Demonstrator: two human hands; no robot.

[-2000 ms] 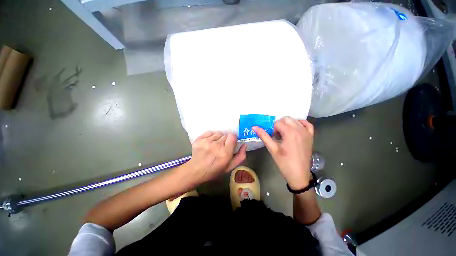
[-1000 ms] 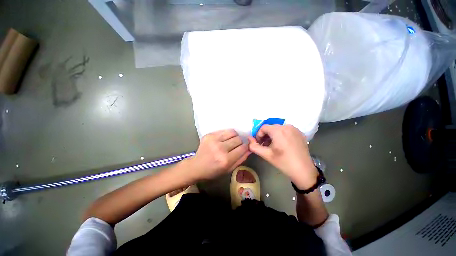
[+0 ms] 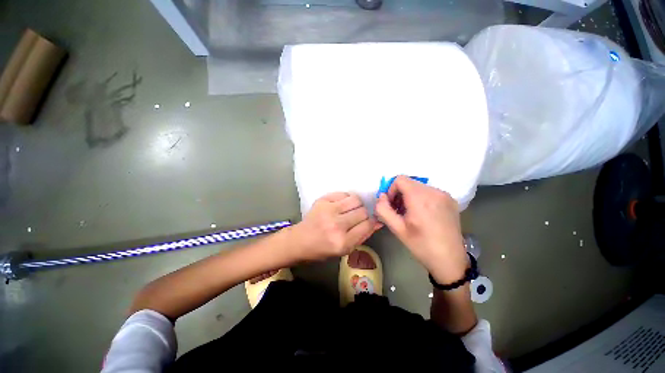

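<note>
A large white parent roll [image 3: 386, 109] lies on the floor in front of me. My right hand [image 3: 426, 218] pinches a blue label [image 3: 386, 185] near the roll's near edge; the label is bent and partly lifted, its far part still against the roll. My left hand [image 3: 335, 226] is at the same edge, its fingers curled on the roll's outer layer or wrap; its fingertips are hidden, so I cannot tell whether it grips. The two hands almost touch.
A second roll in clear plastic wrap [image 3: 569, 109] lies to the right. A silver shaft [image 3: 153, 250] lies at left. Brown cores [image 3: 29, 76] are upper left, a silver collar [image 3: 480, 289] lower right, a fan base [image 3: 622, 209] and vented cabinet [image 3: 620, 339] at right.
The blue label was flat on the roll and is now bent up in my right fingers. My left hand has moved closer to my right. The view has shifted slightly.
</note>
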